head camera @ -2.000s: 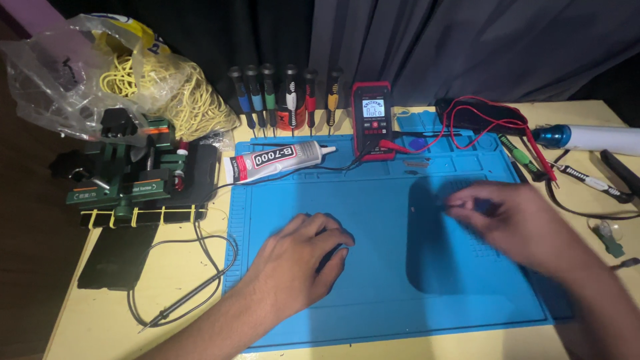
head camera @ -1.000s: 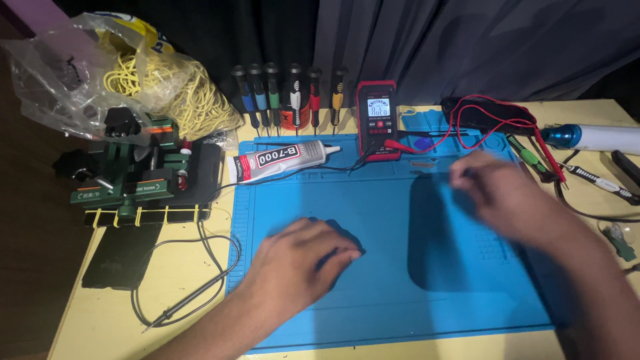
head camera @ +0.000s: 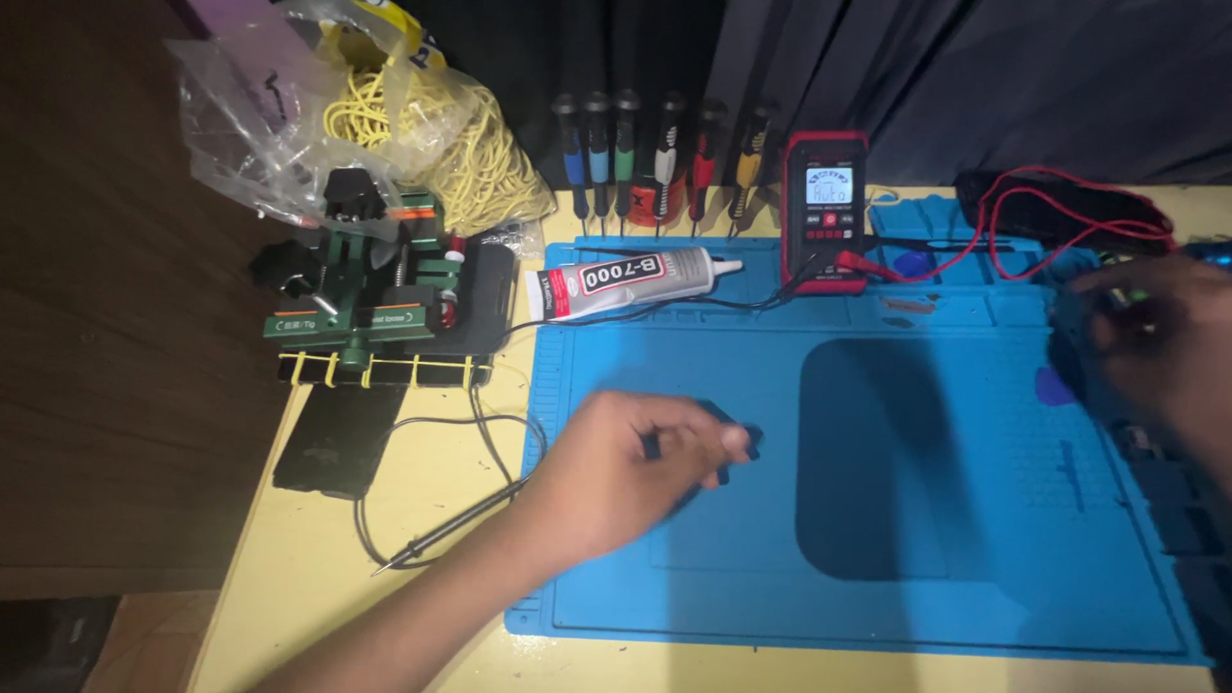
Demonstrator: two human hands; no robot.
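My left hand is over the middle of a blue silicone repair mat, its fingers curled and thumb near the index finger; whether something small is pinched there cannot be told. Blurred by motion, my right hand is above the mat's right edge, close to the red test lead; what it touches or holds is unclear. A purple-blue pick lies left of it on the mat. Behind my hands are a tube of B-7000 glue and a red and black digital multimeter with a lit display.
Several screwdrivers stand in a row at the back. A green clamp fixture, a plastic bag of yellow cord and a black test probe are on the left. A black pouch lies at the back right.
My right hand has moved right, from over the mat to its right edge. The purple-blue pick now shows there. The view has shifted right-to-left objects somewhat.
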